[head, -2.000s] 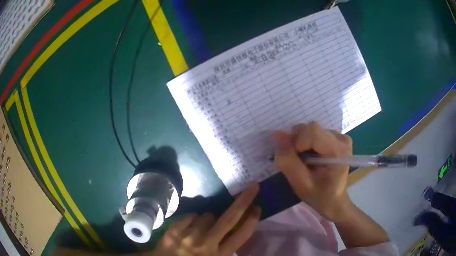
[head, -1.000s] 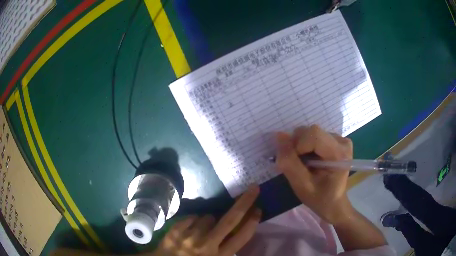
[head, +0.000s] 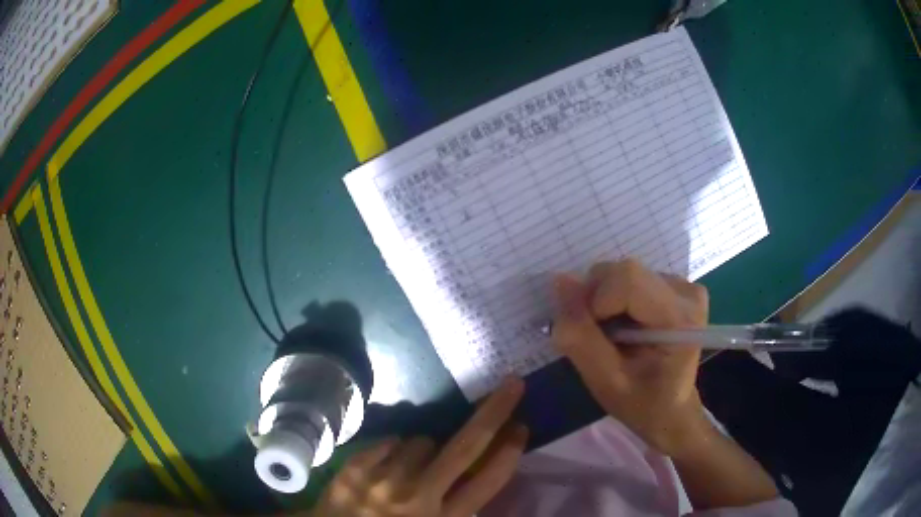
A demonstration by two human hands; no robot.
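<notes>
The record form [head: 566,182], white paper with a printed heading and ruled table, lies tilted on the green bench mat. My right hand [head: 641,353] grips a clear-barrelled pen [head: 707,336], with its tip at the lower part of the form and its cap end pointing right. My left hand [head: 434,470] rests at the bottom, partly cut off by the frame edge, with a fingertip at the form's lower left corner. It holds nothing that I can see.
A shiny metal cylinder with a white holed end [head: 283,461] stands left of my left hand. A black cable [head: 234,202] loops behind it. A tan board [head: 50,404] lies far left, a white dotted board [head: 45,56] upper left. A person in dark clothing [head: 808,404] is at lower right.
The person at lower right has moved closer and now fills more of that corner, covering the green label. My hands and the pen have barely moved.
</notes>
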